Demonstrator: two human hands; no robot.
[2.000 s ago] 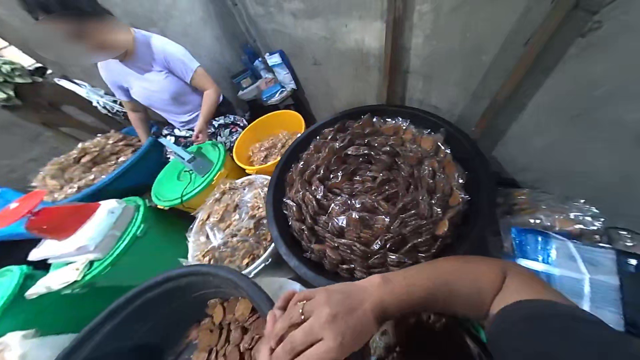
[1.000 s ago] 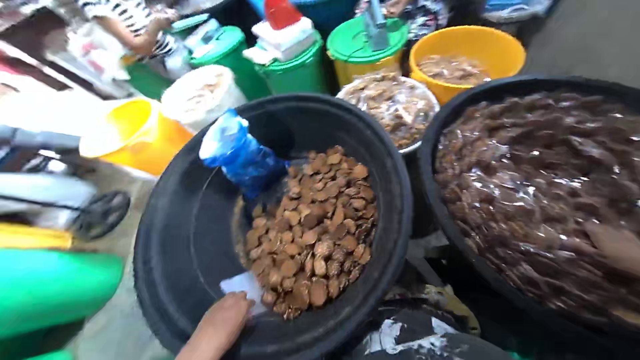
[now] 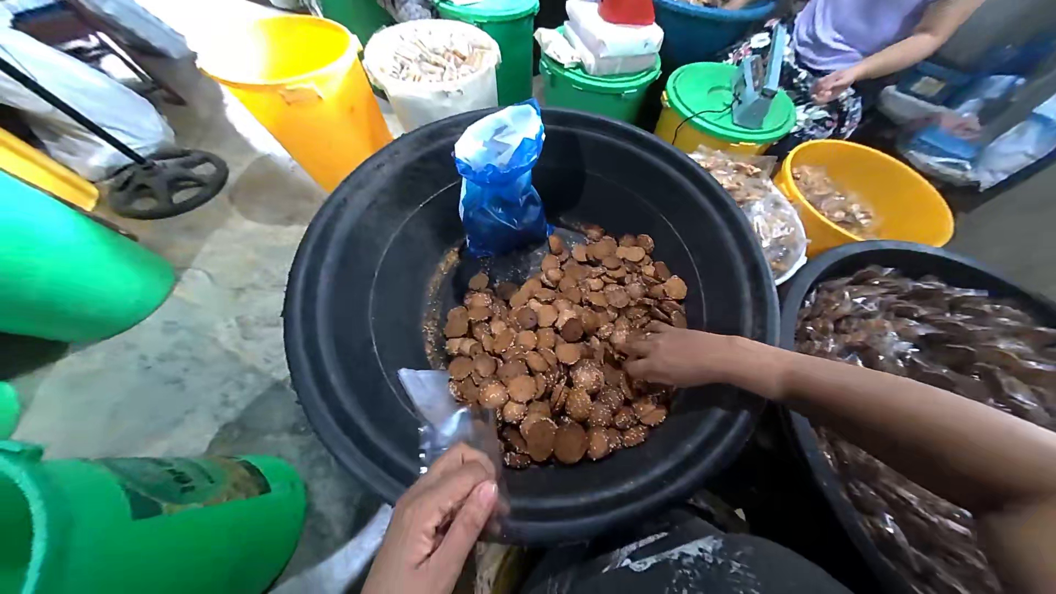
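Note:
A wide black plastic tub [image 3: 346, 272] holds a heap of round brown cookies [image 3: 561, 338], some with pale specks. My left hand [image 3: 445, 520] grips a clear plastic bag [image 3: 450, 412] between thumb and fingers at the tub's near rim. The fingertips of my right hand [image 3: 685, 355] are in the right side of the heap; whether they hold any cookies is hidden. A blue plastic bag [image 3: 502, 186] with a gathered, pale top stands inside the tub at the back.
At right, another black tub [image 3: 800, 289] is full of brown packed goods [image 3: 940, 346]. Yellow buckets [image 3: 330, 107], green-lidded buckets [image 3: 689, 107] and a white bucket [image 3: 437, 99] stand behind. Green containers [image 3: 181, 528] lie left. A person [image 3: 866, 41] is at the back right.
The view has swung left since two seconds ago. My right hand has moved from the right-hand tub into the cookies. My left hand holds a clear bag both one second ago and now.

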